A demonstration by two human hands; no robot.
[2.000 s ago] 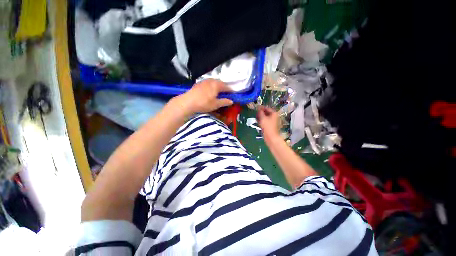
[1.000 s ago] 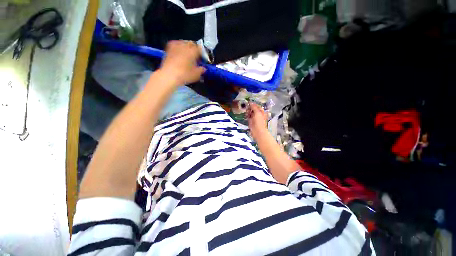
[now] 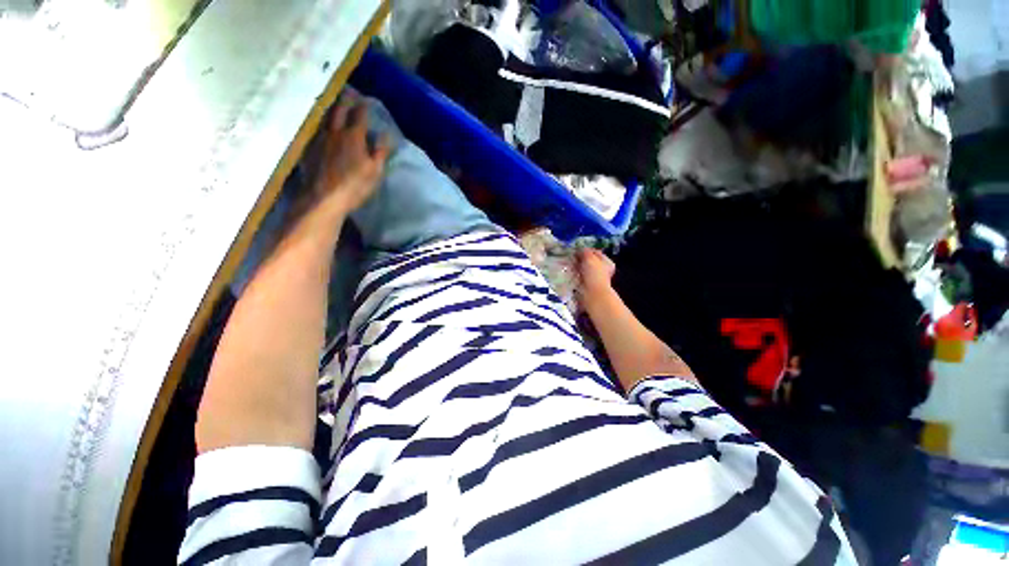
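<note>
My left hand (image 3: 352, 160) is over my jeans leg, beside the wood edge of the white table (image 3: 144, 210). Its fingers are bent and partly blurred, and I cannot tell whether they hold anything. My right hand (image 3: 595, 269) is low and small near the crate's near corner, with its fingers partly hidden. A blue plastic crate (image 3: 476, 149) stands beyond my lap. A folded black garment piece (image 3: 592, 127) with a white stripe lies in it, with clear plastic around it.
A dark seam line (image 3: 166, 66) runs in the table top at the upper left. A large black mass with a red patch (image 3: 758, 348) fills the right side. Piled goods and a green item (image 3: 841, 20) stand at the upper right. Pale scraps (image 3: 548, 252) lie below the crate.
The view has swung, bringing more table into the left side. My left hand has left the crate rim and moved to the table edge. The scissors and red stool have left view.
</note>
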